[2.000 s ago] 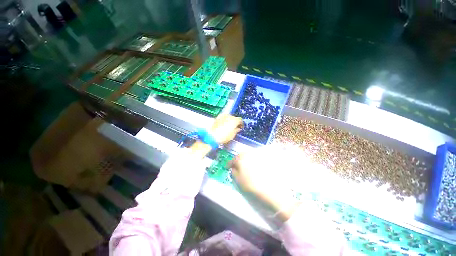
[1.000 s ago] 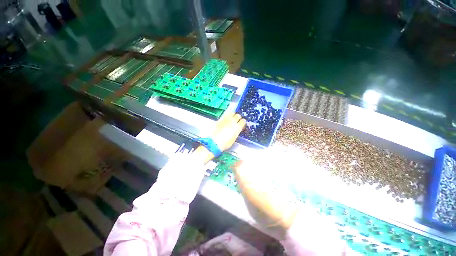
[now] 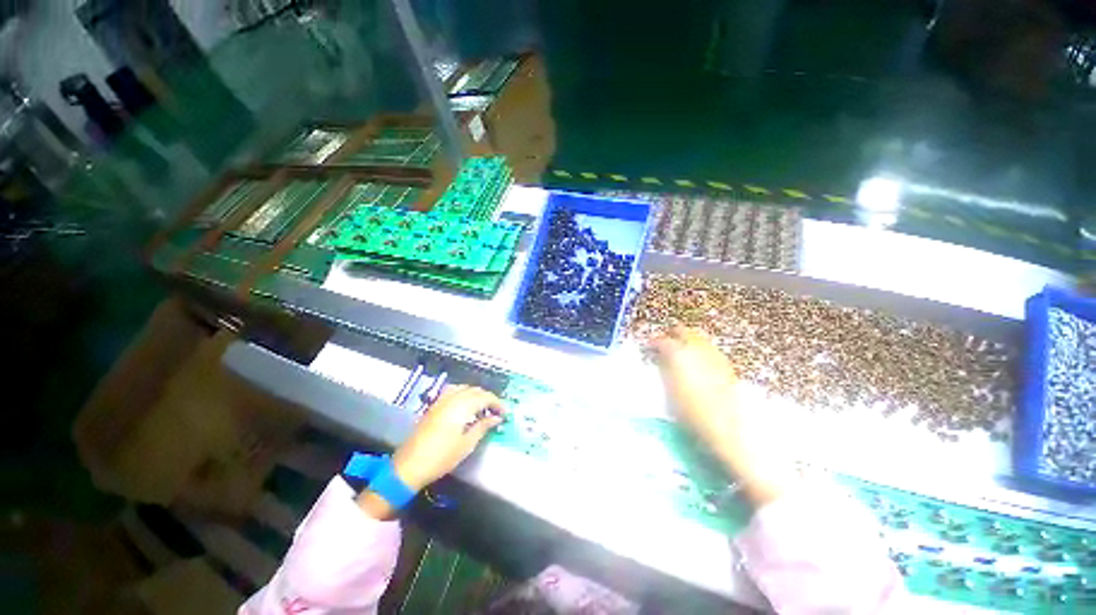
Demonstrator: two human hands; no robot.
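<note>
My left hand (image 3: 447,435), with a blue wrist strap (image 3: 391,485), is at the left end of the green circuit board row (image 3: 535,421). Its fingertips are pinched around a small dark component (image 3: 486,415). My right hand (image 3: 700,382) reaches to the left edge of the loose copper-brown components (image 3: 829,348); its fingertips are bent down, and glare hides whether it holds one. A blue bin (image 3: 581,272) of dark components lies left of that spread.
Stacked green panels (image 3: 421,240) lie left of the blue bin. A brown block of parts in rows (image 3: 727,233) is behind the spread. A blue bin of silvery parts (image 3: 1067,390) is at right. Racked boards (image 3: 277,204) and cartons (image 3: 180,384) are at left.
My left hand has moved from the dark-parts bin down to the board. My right hand has moved from the board up and right to the copper-brown components. The view has shifted slightly.
</note>
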